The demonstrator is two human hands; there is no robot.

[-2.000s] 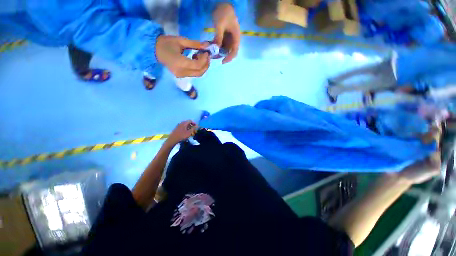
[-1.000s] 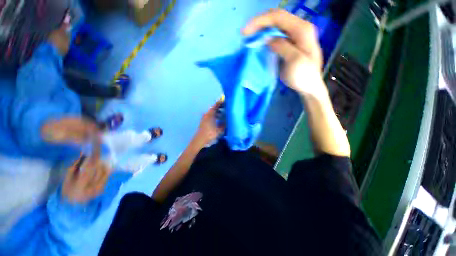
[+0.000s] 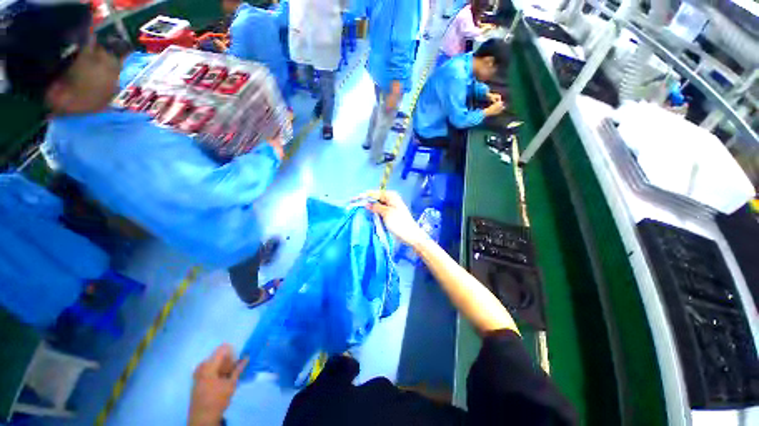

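Note:
The bright-blue work garment (image 3: 329, 287) hangs spread out in the air in front of me, over the blue floor. My right hand (image 3: 389, 213) grips its upper edge near the middle of the view. My left hand (image 3: 216, 374) is low at the left, at the garment's lower left corner, and its fingers pinch the cloth edge there. The garment hangs in loose folds between both hands.
A person in blue (image 3: 158, 183) carries a large clear box of red-and-black parts close at my left. The green bench (image 3: 491, 366) holds a black parts tray (image 3: 503, 258) at my right. A worker (image 3: 449, 96) sits ahead beside a blue stool (image 3: 422, 158). Others stand in the aisle.
The view has turned along the aisle. The garment, bunched up a second ago, now hangs spread open. My left hand has moved out to the lower left. A person with a box now shows at left.

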